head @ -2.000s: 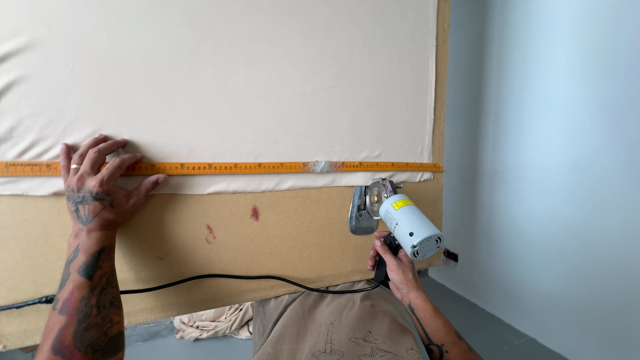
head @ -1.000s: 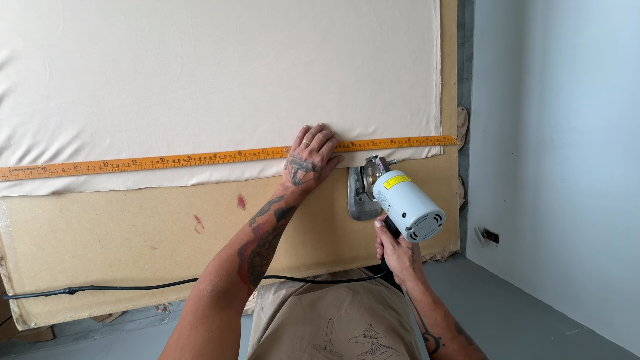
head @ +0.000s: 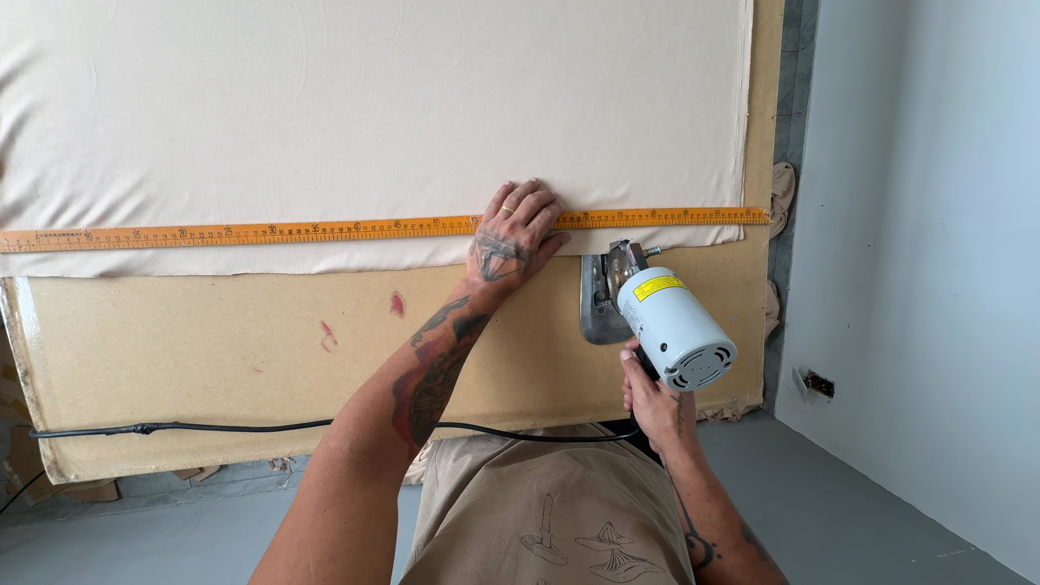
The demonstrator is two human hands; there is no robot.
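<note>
Cream fabric (head: 366, 114) lies spread over a brown board table, its lower edge slightly wavy. Across it, near that edge, runs a long orange ruler (head: 325, 228). My left hand (head: 516, 236) presses flat on the ruler and fabric, right of the ruler's middle, fingers spread a little. My right hand (head: 650, 386) grips the handle of an electric rotary fabric cutter (head: 674, 325) with a grey cylindrical motor. The cutter's metal base plate (head: 597, 313) rests on the board, its front at the fabric's lower edge, right of my left hand. The handle is mostly hidden by the motor and hand.
A black power cord (head: 244, 425) crosses the near part of the board table (head: 203, 357) and passes under my left forearm. A pale wall (head: 918, 244) stands at the right, with an open socket hole (head: 819, 384). Bunched cloth (head: 782, 197) shows beyond the table's right edge.
My left hand has moved right along the ruler, from its left part to near the cutter. The ruler's left end now lies lower than its right. My right hand still holds the cutter.
</note>
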